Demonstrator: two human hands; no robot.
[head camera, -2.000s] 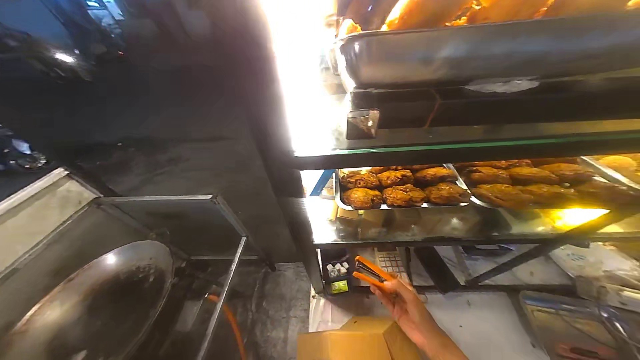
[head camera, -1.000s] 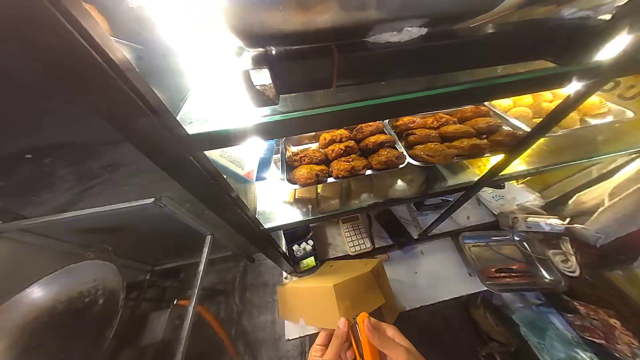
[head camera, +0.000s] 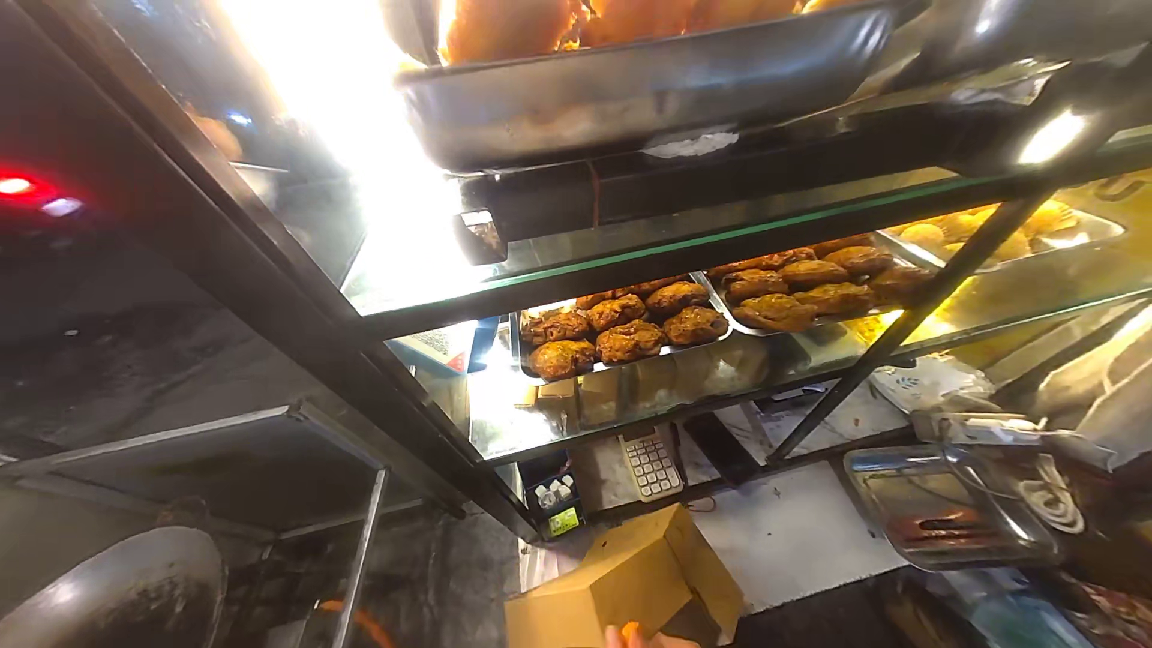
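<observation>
At the bottom edge, fingertips of my left hand (head camera: 614, 638) and right hand (head camera: 668, 641) show on either side of a small orange part of a tool (head camera: 630, 629). The right fingers appear closed on it; the left grip is unclear, and the rest of both hands is out of view. They are in front of a brown cardboard box (head camera: 576, 598) with raised flaps, resting on the white counter (head camera: 783, 531). Above, browned fried pieces (head camera: 630, 342) fill a metal tray inside a glass display case.
A calculator (head camera: 652, 465), a dark phone-like object (head camera: 720, 447) and a small dark container (head camera: 553, 495) lie behind the box. A metal tray (head camera: 954, 508) sits to the right. The case's dark frame (head camera: 432, 409) rises to the left, beside a large wok (head camera: 126, 585).
Two seconds ago my right hand held the orange tool above the box; one second ago both hands were together at it. Now only fingertips show at the bottom edge. The view has shifted.
</observation>
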